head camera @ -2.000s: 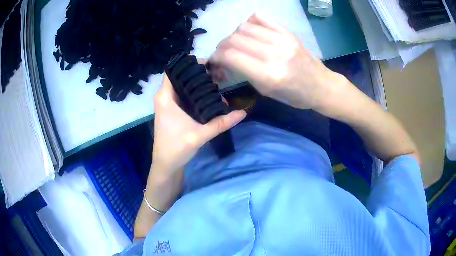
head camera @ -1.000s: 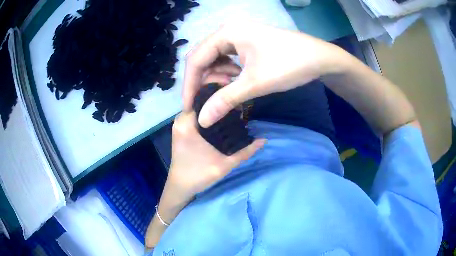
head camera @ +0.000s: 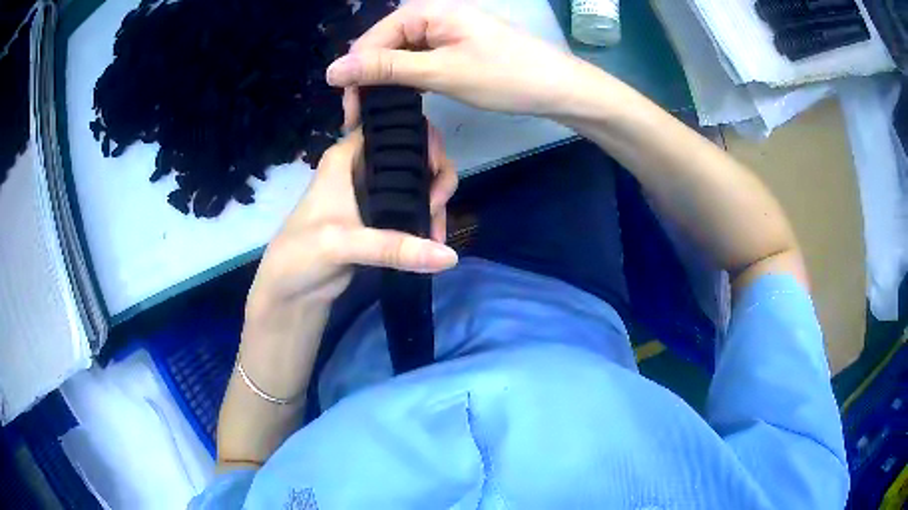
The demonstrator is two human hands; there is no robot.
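Note:
My left hand (head camera: 324, 224) is closed round a stacked bundle of black profile strips (head camera: 397, 184), its thumb across the front. The bundle stands nearly upright in view above my lap, with a row of ridges along its upper part. My right hand (head camera: 453, 55) is at the top of the bundle, thumb and fingertips at its far end. Whether it pinches a small piece there is hidden. A heap of small black end caps (head camera: 214, 95) lies on the white work board (head camera: 129, 244), left of and beyond my hands.
A squeeze bottle (head camera: 594, 22) stands at the bench's far edge. More strips (head camera: 814, 28) lie on white sheets at the upper right, above a tan cardboard sheet (head camera: 811, 209). Lined white sheets (head camera: 40, 299) are at the left. White liner sheets (head camera: 129, 438) lie over a blue crate (head camera: 184, 383).
The bundle, covered by my right hand a second ago, is now turned more upright and shows its ridges. My right hand has moved up to its far end. The view has shifted somewhat.

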